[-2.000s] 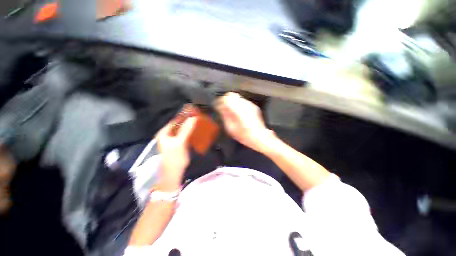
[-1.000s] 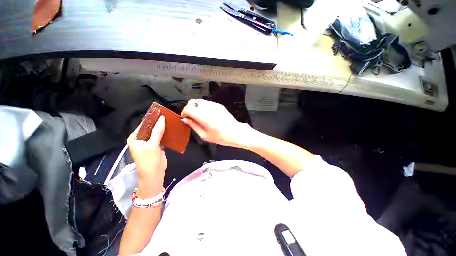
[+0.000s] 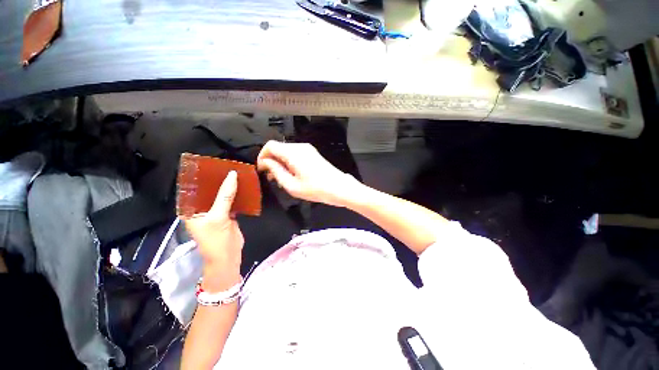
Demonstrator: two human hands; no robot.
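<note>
An orange-brown patch point(image 3: 206, 184) is held flat over my lap, with whitish marks along its left end. My left hand point(image 3: 220, 227) grips its lower edge, thumb on top. My right hand point(image 3: 293, 170) is at the patch's upper right corner, fingers curled and pinched together; whether a thread or the edge is between them cannot be told. Dark thread snips with a blue end point(image 3: 343, 18) lie on the grey-blue board point(image 3: 181, 50). A white pocket cloth point(image 3: 177, 278) with frayed edges hangs beside my left wrist.
Another brown patch point(image 3: 41, 32) lies at the board's upper left. A grey garment point(image 3: 65, 253) hangs at the left. Dark scraps with clear plastic point(image 3: 531, 54) lie on the machine table at the right. The table's front edge with a printed ruler point(image 3: 433, 107) runs beyond my hands.
The patch, tilted earlier, is now turned flatter and more squarely to view. My right hand stays close to its right edge. The view has shifted slightly.
</note>
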